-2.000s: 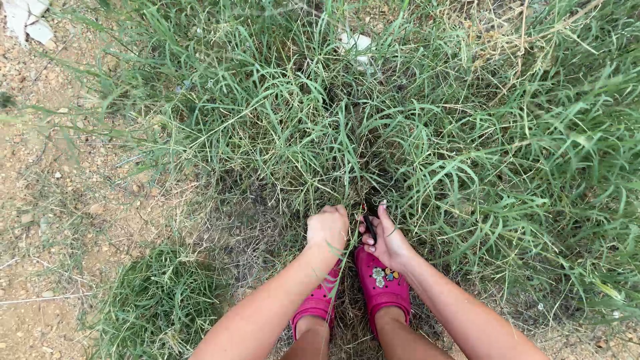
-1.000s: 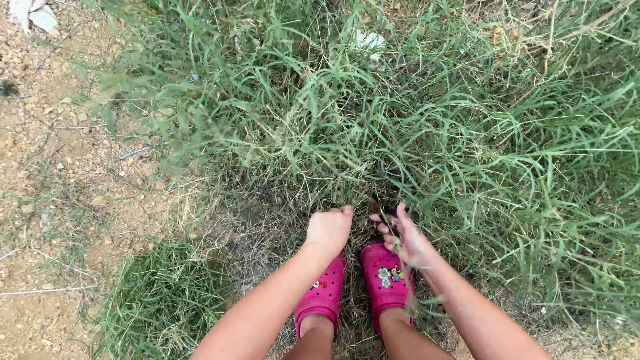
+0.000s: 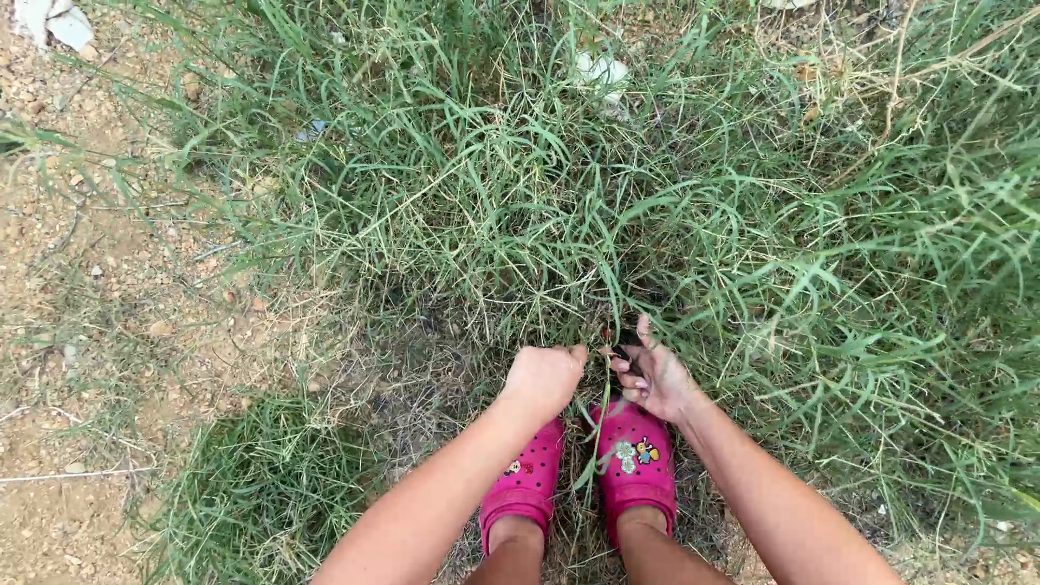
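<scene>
My left hand [image 3: 546, 379] is closed in a fist at the near edge of the tall green grass [image 3: 520, 211], just above my left pink clog [image 3: 532, 471]; thin stems seem to run from its fingertips. My right hand [image 3: 654, 375] is beside it, above the right pink clog [image 3: 638, 455], its thumb raised and its fingers curled around a dark object [image 3: 627, 354] with a small red part near it. The dark object is partly hidden by fingers and grass, so its kind cannot be told. A long grass stem [image 3: 600, 431] hangs between the hands.
A heap of grass [image 3: 268, 487] lies at the lower left. Bare gravelly soil [image 3: 49, 325] with thin twigs stretches along the left side. White scraps lie at the top left [image 3: 71, 26] and within the grass [image 3: 601, 71]. Dry branches [image 3: 894, 89] cross the upper right.
My right hand was a little farther from my left hand one second ago and is now nearer to it. The left hand has stayed closed at about the same place.
</scene>
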